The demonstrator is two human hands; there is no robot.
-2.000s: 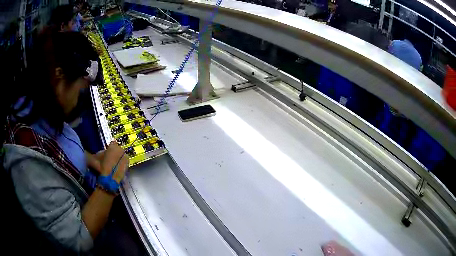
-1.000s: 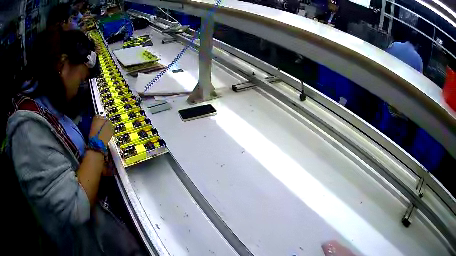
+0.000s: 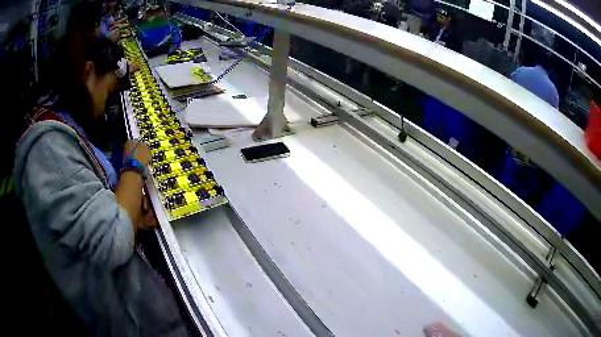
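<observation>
Neither of my hands is in the picture. A long row of circuit board panels [image 3: 171, 155], yellow with black parts, lies in the railed track at the left. Its near end is at the left of centre. The bare track bed [image 3: 227, 263] and its metal rail [image 3: 280, 273] run on towards me. A dusty-pink cloth [image 3: 443, 330] is cut off by the bottom edge. A dark-screened phone [image 3: 265, 152] lies flat on the bench, right of the panels.
A person in a grey jacket [image 3: 72, 191] with a blue wrist band [image 3: 132, 164] sits along the track's left side. A metal post [image 3: 273, 92] holds a long overhead shelf. White boards [image 3: 221, 110] and a stacked tray [image 3: 184, 74] lie behind the phone. Rails run along the right.
The person at the left has drawn their hand back from the nearest panels. The blue coiled cord has swung away to the back. The view has shifted slightly.
</observation>
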